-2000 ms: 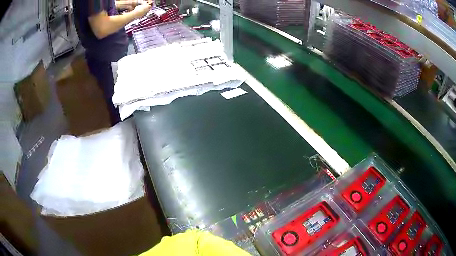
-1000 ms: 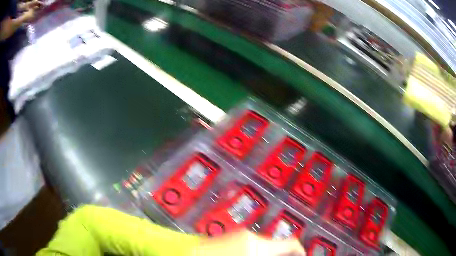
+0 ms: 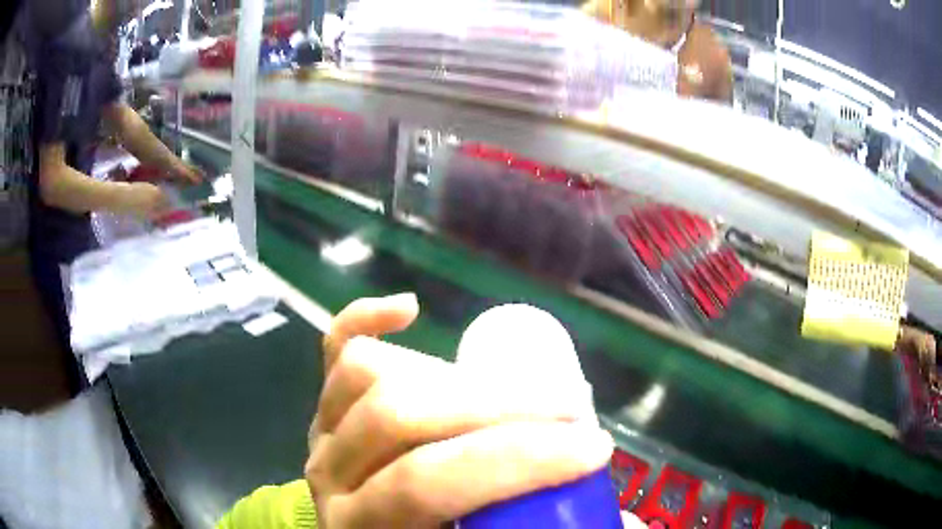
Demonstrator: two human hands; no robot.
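Note:
My left hand (image 3: 434,444), bare with a yellow-green sleeve, is raised close to the camera at bottom centre. Its fingers are wrapped round a bottle (image 3: 522,356) with a rounded white upper end and a blue lower part, cut off by the bottom edge. Red phones (image 3: 673,496) lie face down in a clear plastic tray at the bottom right, partly hidden by the hand and bottle. My right hand is not in view.
The dark green bench (image 3: 207,413) is at left, with white sheets (image 3: 165,284) on it. The green conveyor (image 3: 413,300) runs beyond. Stacked trays (image 3: 506,222) and a yellow sheet (image 3: 855,289) are across the line. A person (image 3: 77,155) stands at upper left.
The view has lifted towards the far side of the line. My left hand has risen from over the tray and now holds the bottle. The tray shows lower in the picture.

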